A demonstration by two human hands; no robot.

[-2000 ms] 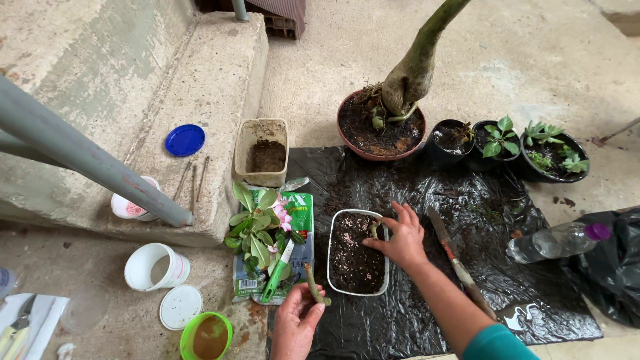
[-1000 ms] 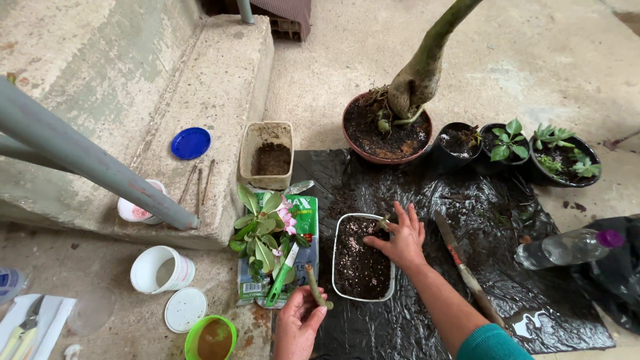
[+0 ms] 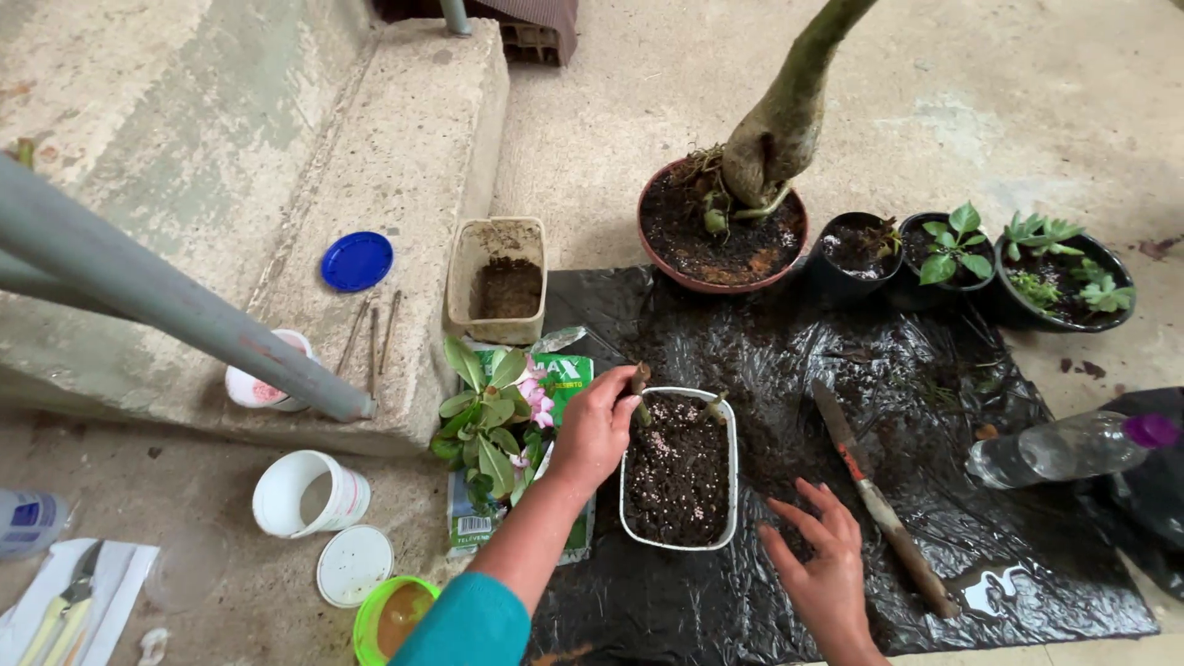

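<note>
A white rectangular plastic tub of dark soil with pale specks lies on black plastic sheeting. My left hand pinches a thick stem cutting at the tub's back left corner; whether its lower end is in the soil, I cannot tell. Another short cutting stands in the soil at the back right corner. Over the sheeting to the right of the tub is my right hand, fingers spread and holding nothing. A long knife with a worn handle lies beyond it.
Leafy cuttings with pink flowers rest on a printed bag. A large potted plant, smaller black pots and a clear bottle stand behind and right. At left are a metal rail, white bucket, green cup and pruning shears.
My left hand has moved with its cutting from in front of the tub to the back left corner. My right hand has left the cutting at the back right and moved toward me.
</note>
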